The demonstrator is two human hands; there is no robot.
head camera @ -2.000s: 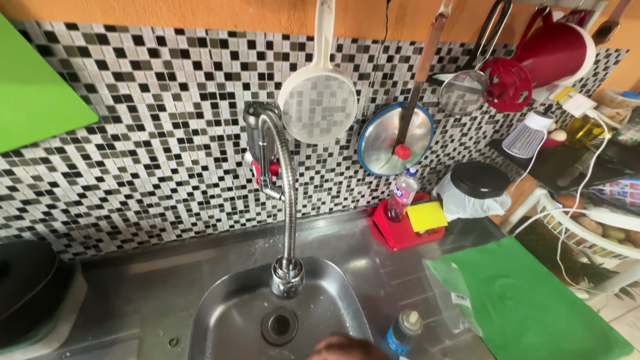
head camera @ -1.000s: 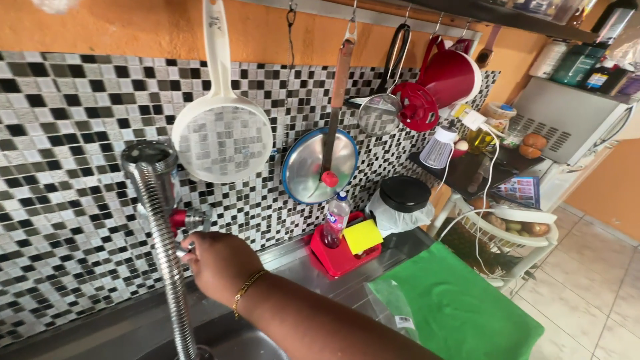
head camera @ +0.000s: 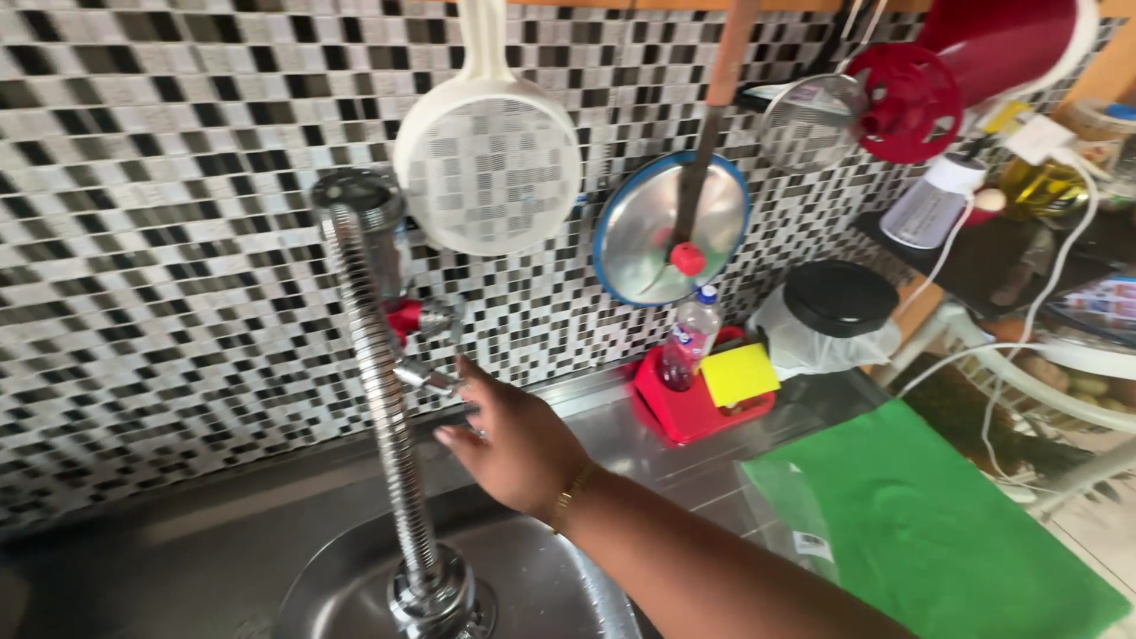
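Observation:
My right hand (head camera: 519, 444) reaches in from the lower right, a thin gold bracelet at its wrist. Its fingers are curled and parted just by the metal lever (head camera: 428, 376) of the wall-mounted faucet; whether they touch it cannot be told. The faucet's ribbed flexible spout (head camera: 377, 399) hangs down over the stainless steel sink basin (head camera: 532, 568). Behind the spout, a red fitting (head camera: 405, 321) shows on the faucet body. My left hand is out of the frame.
A white strainer (head camera: 488, 169) and a blue-rimmed pot lid (head camera: 670, 231) hang on the tiled wall. On the counter stand a red holder (head camera: 674, 422) with a plastic bottle (head camera: 692, 337) and yellow sponge (head camera: 739, 374), a black-lidded bin (head camera: 839, 302) and a green sheet (head camera: 932, 524).
My right hand, only an edge at the bottom two seconds ago, came up to the faucet's handle area and is now slightly lower, by the lever. The view has shifted.

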